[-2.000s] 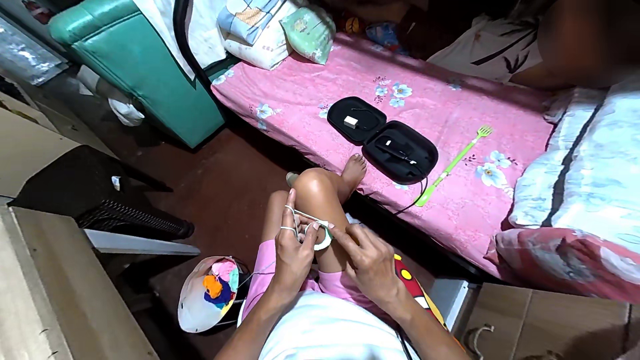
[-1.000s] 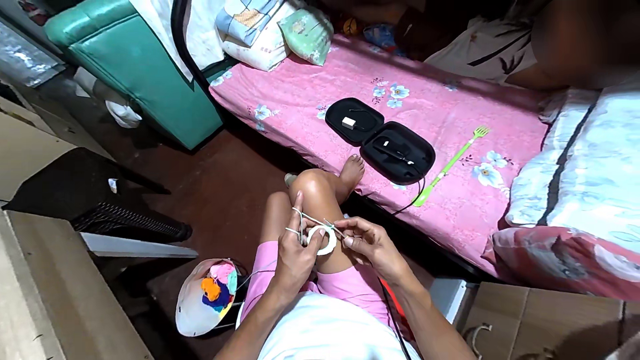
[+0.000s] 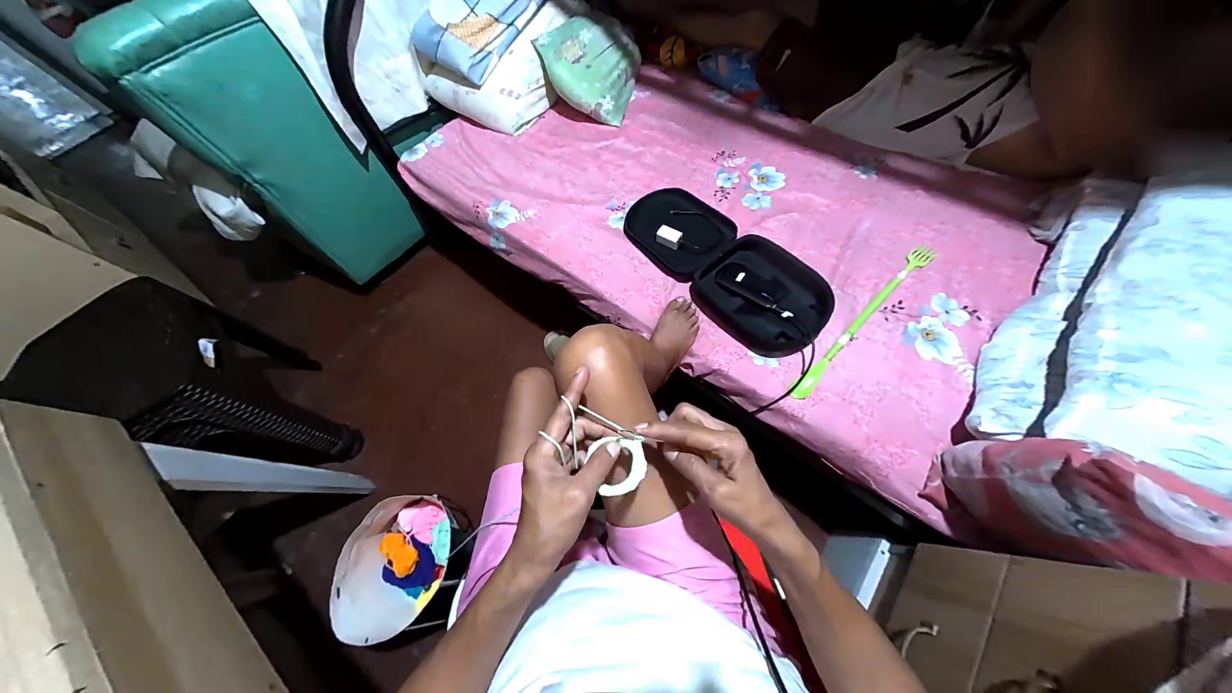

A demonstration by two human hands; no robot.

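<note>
Above my lap, my left hand (image 3: 568, 472) pinches a small white ring of crochet work (image 3: 632, 476) between thumb and fingers. White yarn (image 3: 568, 423) loops round its raised index finger and another finger, and a strand runs across to the work. My right hand (image 3: 717, 462) grips a thin crochet hook, mostly hidden by the fingers, with its tip at the ring's upper edge. Left of my thigh stands a white container (image 3: 361, 587) with balls of colored yarn (image 3: 409, 558). A thin strand leads from its side toward my lap.
Ahead, a bed with a pink floral sheet (image 3: 577, 241) bears an open black case (image 3: 760, 294), a cable and a green back scratcher (image 3: 861, 322). Pillows (image 3: 1145, 327) lie at right. Another person (image 3: 1059, 115) is at the bed's far side. A black stool (image 3: 106, 356) stands left, cardboard boxes (image 3: 1039, 616) lower right.
My right hand has shifted slightly about the ring, its fingers now closer to the upper edge. The left hand keeps its hold, with yarn still looped round its fingers.
</note>
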